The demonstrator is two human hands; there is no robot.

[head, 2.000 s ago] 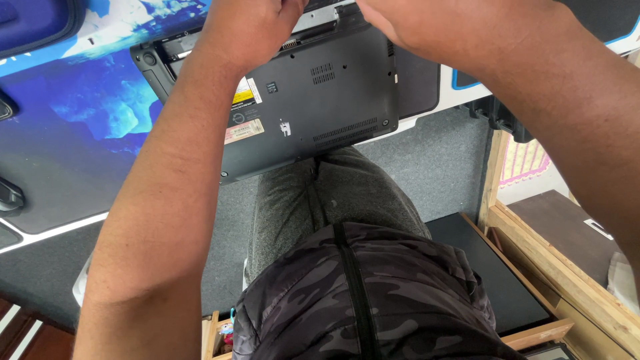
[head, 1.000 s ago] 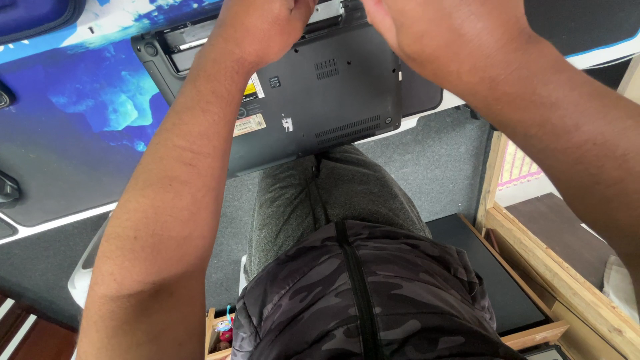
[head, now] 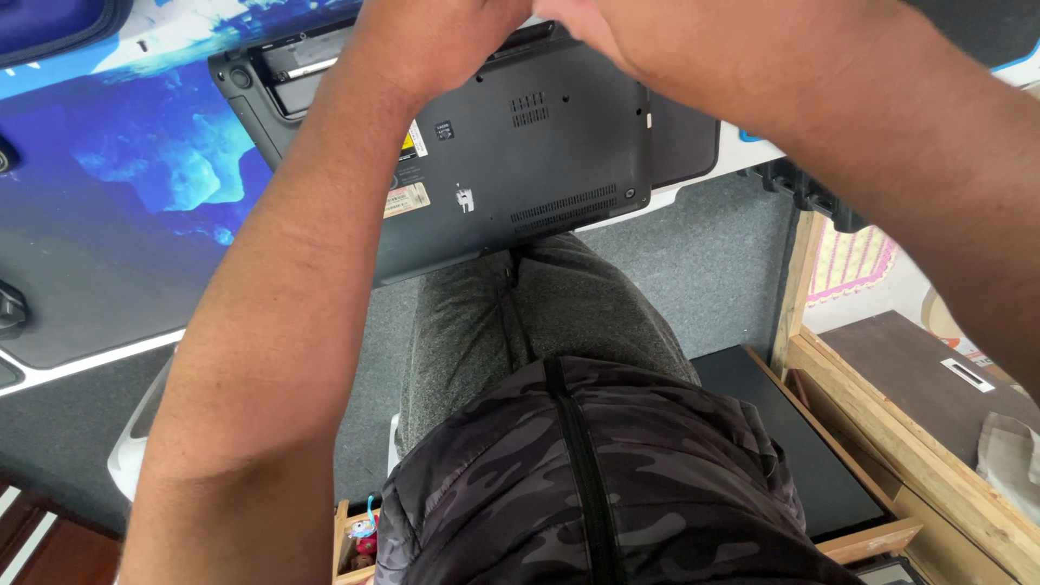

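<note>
A black laptop [head: 536, 154] lies bottom side up on a desk mat [head: 106, 244], its near edge reaching over the desk's front edge. An open bay [head: 296, 69] shows at its upper left, and vents, labels and screw holes mark the casing. My left hand [head: 451, 36] is over the laptop's far part, close to the bay. My right hand [head: 617, 32] is beside it at the top edge of the view, over the far right part. The fingers of both hands are cut off or hidden, so what they hold does not show.
A dark blue case [head: 53, 28] sits at the upper left. Dark objects lie at the left edge of the mat. Below the desk are my lap, a wooden frame [head: 894, 422] at the right, a black panel [head: 780, 439] and an open wooden compartment [head: 345, 528] holding small items.
Both hands stay over the laptop's far side. In the earlier frames they are also close together there. Nothing is plainly picked up or put down.
</note>
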